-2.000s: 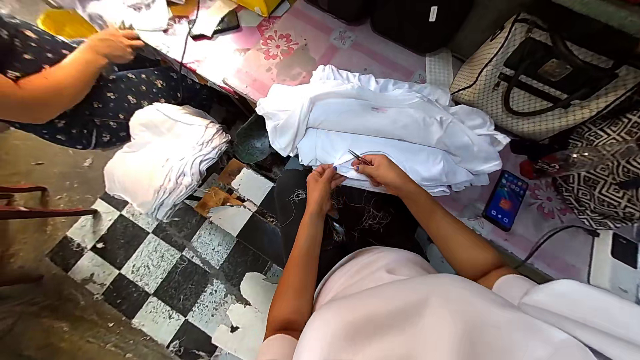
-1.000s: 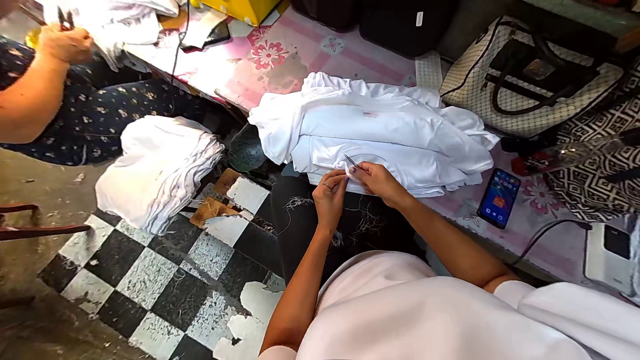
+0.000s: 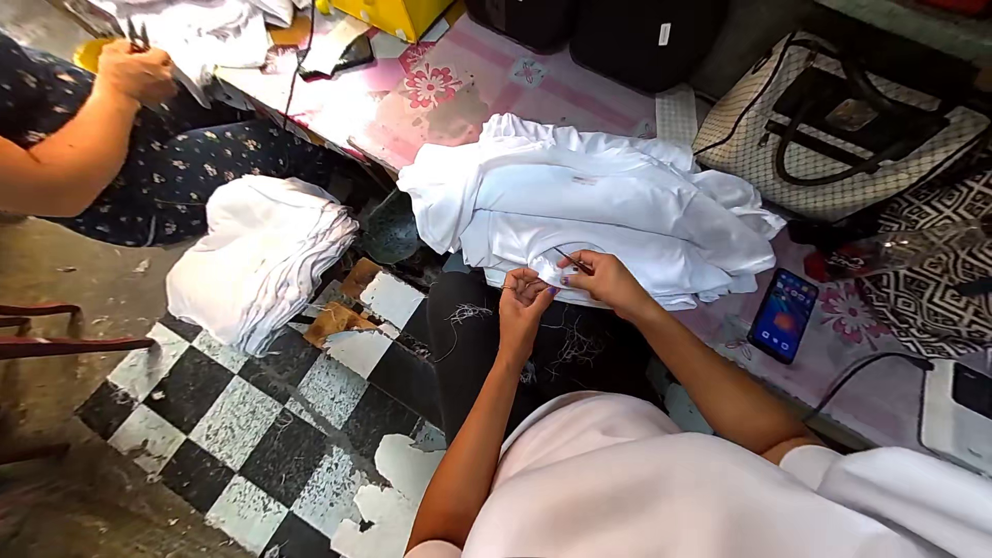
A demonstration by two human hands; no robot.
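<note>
A pile of white garments (image 3: 612, 209) lies on the table edge before me, its near side over my lap. My left hand (image 3: 523, 310) pinches the edge of a white garment (image 3: 549, 270) at the pile's near side. My right hand (image 3: 608, 283) is close beside it, holding a small, thin, dark pointed tool (image 3: 572, 259) whose tip points up and left over the cloth. Whether it is a pair of thread snips I cannot tell. Loose thread ends (image 3: 577, 345) lie on my dark trousers below both hands.
A smartphone (image 3: 783, 315) with a lit screen lies right on the floral tablecloth (image 3: 852, 310). Behind it stand a checked handbag (image 3: 837, 124) and a patterned bag (image 3: 922, 287). A stack of white cloth (image 3: 256, 256) is at left, near a co-worker's hand (image 3: 137, 74) holding snips.
The co-worker's hand at the left, lower and further right two seconds ago, has moved left and now shows snips pointing up. My hands stay together at the garment's edge.
</note>
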